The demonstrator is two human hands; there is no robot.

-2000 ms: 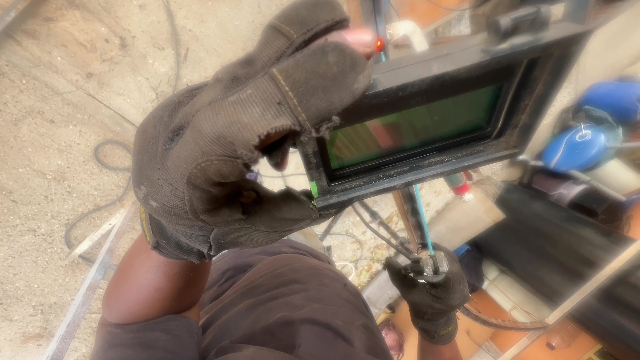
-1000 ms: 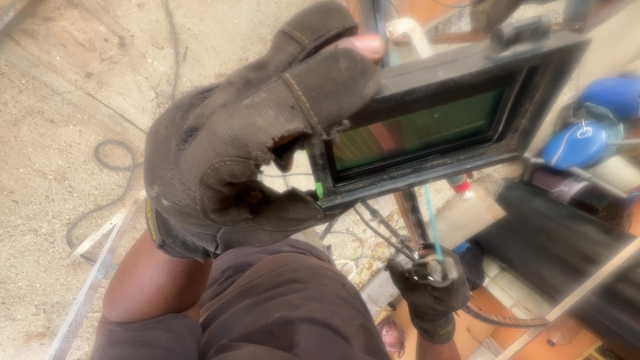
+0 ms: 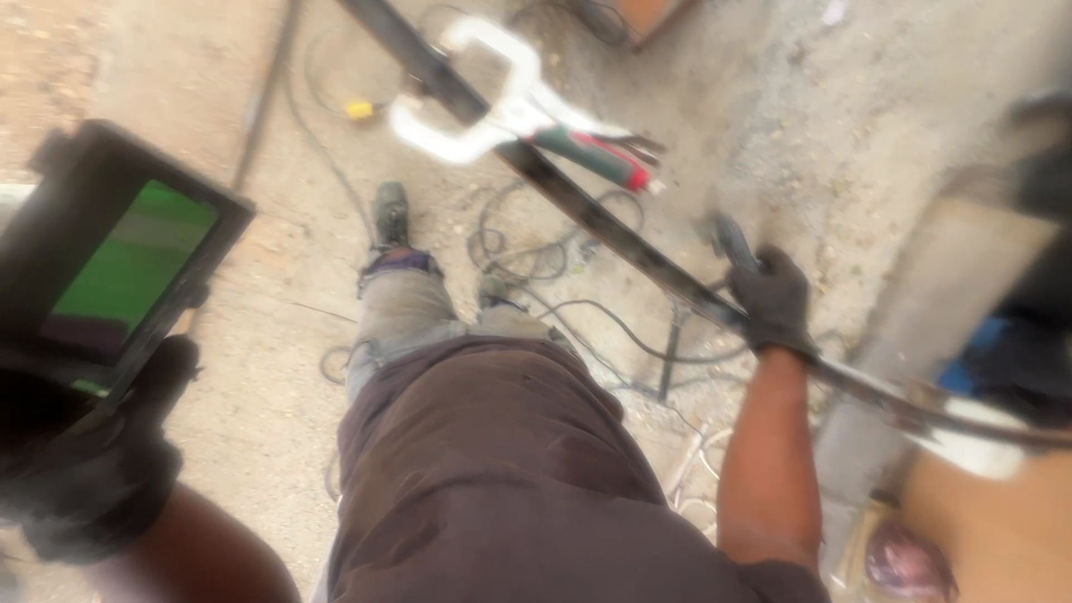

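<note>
My left hand (image 3: 109, 469), in a dark work glove, grips the lower edge of a black welding shield (image 3: 226, 209) with a green viewing window, at the left. On the right, my gloved right hand (image 3: 770, 297) is closed around a dark handheld tool (image 3: 734, 241), blurred, possibly an electrode holder. That hand is beside or over a long dark metal bar (image 3: 620, 239), which runs diagonally across the view; whether they touch I cannot tell. Farther up the bar sits a locking C-clamp (image 3: 523, 109) with pale jaws and a green and red part along its handle.
Cables (image 3: 624, 327) lie looped on the dusty concrete floor (image 3: 260, 368) around my feet. A yellow connector (image 3: 360, 110) is near the top. At the right are a grey beam or slab (image 3: 930, 293) and an orange-brown surface (image 3: 997, 528). A thin dark upright (image 3: 671, 352) stands below the bar.
The shield, close in front of the view before, has moved away to the left with my left hand. The bar and clamp now show fully. The view has shifted. The thin blue rod at my right hand no longer shows.
</note>
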